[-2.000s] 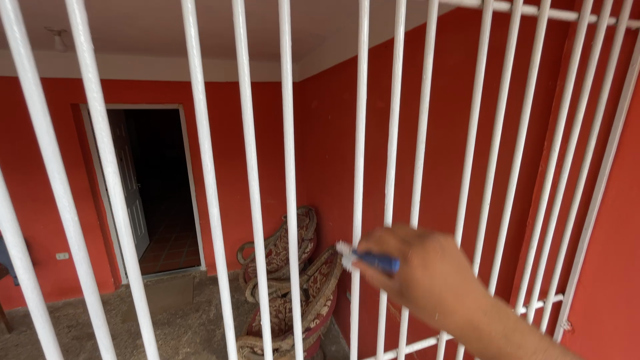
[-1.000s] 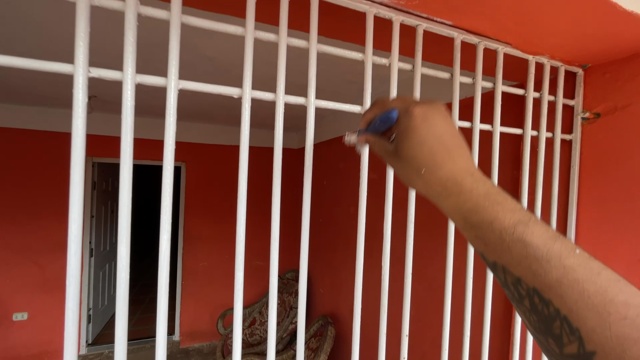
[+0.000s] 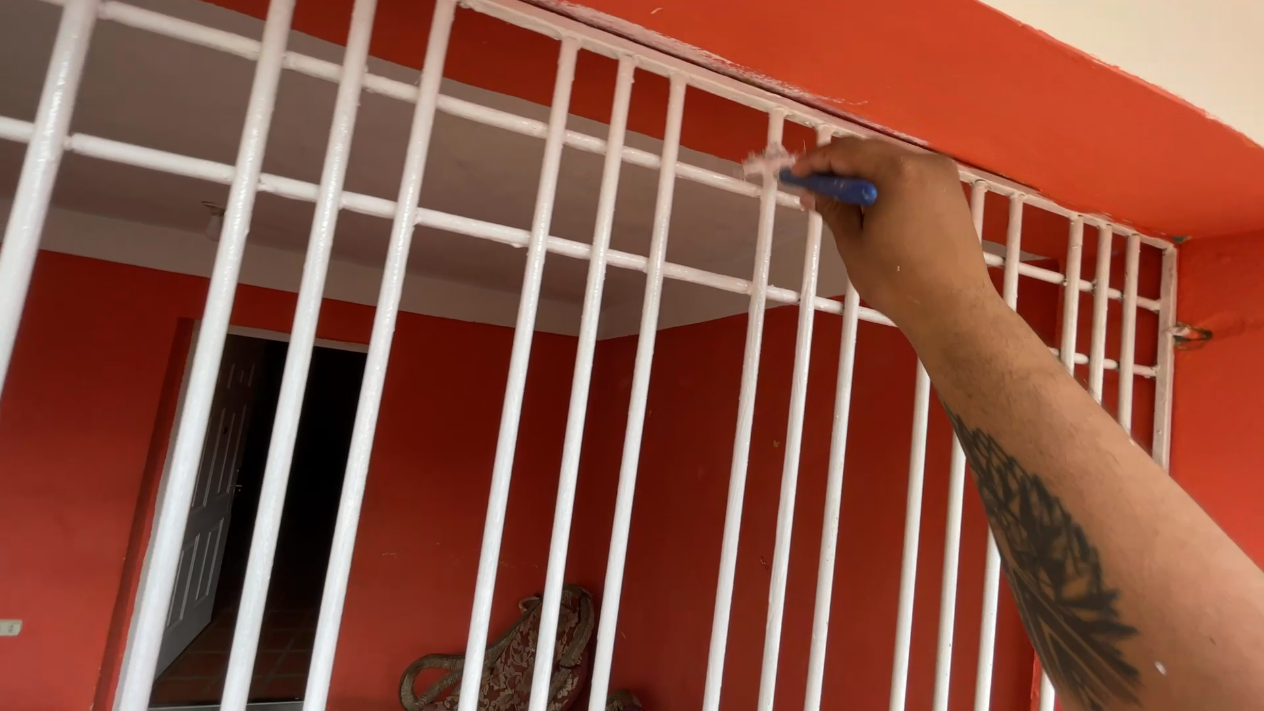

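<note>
My right hand (image 3: pixel 894 222) holds a paintbrush (image 3: pixel 828 186) by its blue handle, near the top of a white metal window grille (image 3: pixel 755 346). The brush's white, paint-covered bristles lie against one upright bar, just under the top rail and close to the upper crossbar. Several upright bars and two crossbars of the grille look glossy white. Small white specks show on my hand and forearm. My left hand is out of view.
An orange-red lintel (image 3: pixel 889 79) runs above the grille, with white smears along its lower edge. Behind the bars are red walls, a partly open white door (image 3: pixel 202 533) and a patterned armchair (image 3: pixel 533 657). A wire (image 3: pixel 1192 336) sticks out at the right.
My right hand has moved up the grille with the brush, from the middle of the bars to near the top rail. The view has tilted upward.
</note>
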